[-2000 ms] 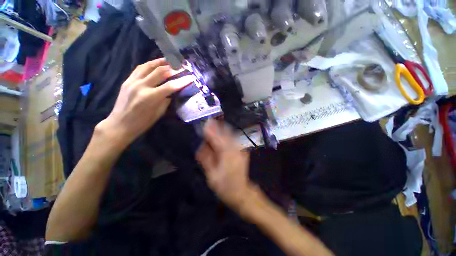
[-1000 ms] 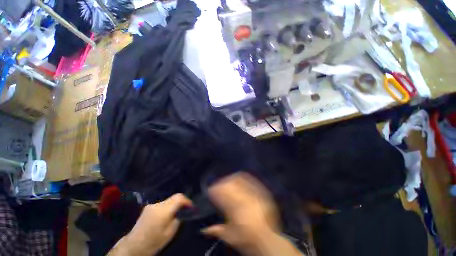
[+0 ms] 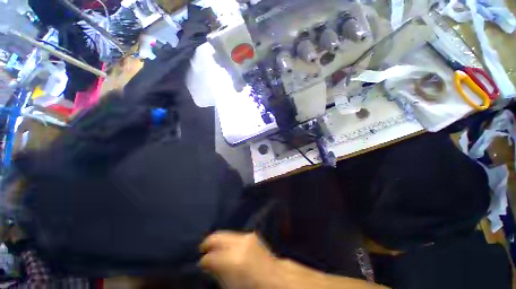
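Observation:
A large black garment (image 3: 130, 192) is spread and lifted left of the machine and over the lap, blurred by motion. A small blue mark (image 3: 158, 115) shows on its upper part. My right hand (image 3: 235, 257) is closed on the garment's lower right edge. A blurred skin-toned patch (image 3: 16, 195) at the garment's far left edge looks like my left hand, mostly hidden by cloth; its grip cannot be made out. The pale sewing machine (image 3: 308, 51) has a red oval badge (image 3: 242, 53). Its brightly lit plate (image 3: 240, 121) has no cloth under the needle area.
Scissors with yellow and red handles (image 3: 472, 90) and a brownish tape ring (image 3: 430, 86) on clear plastic lie at the right. A black pile (image 3: 424, 192) sits below the table edge. White scraps (image 3: 498, 169) hang at the right. Cluttered goods stand at the upper left.
The garment has come off the machine and swung out to the left, spread wide. My right hand moved down from the needle area and grips cloth. My left hand went to the far left.

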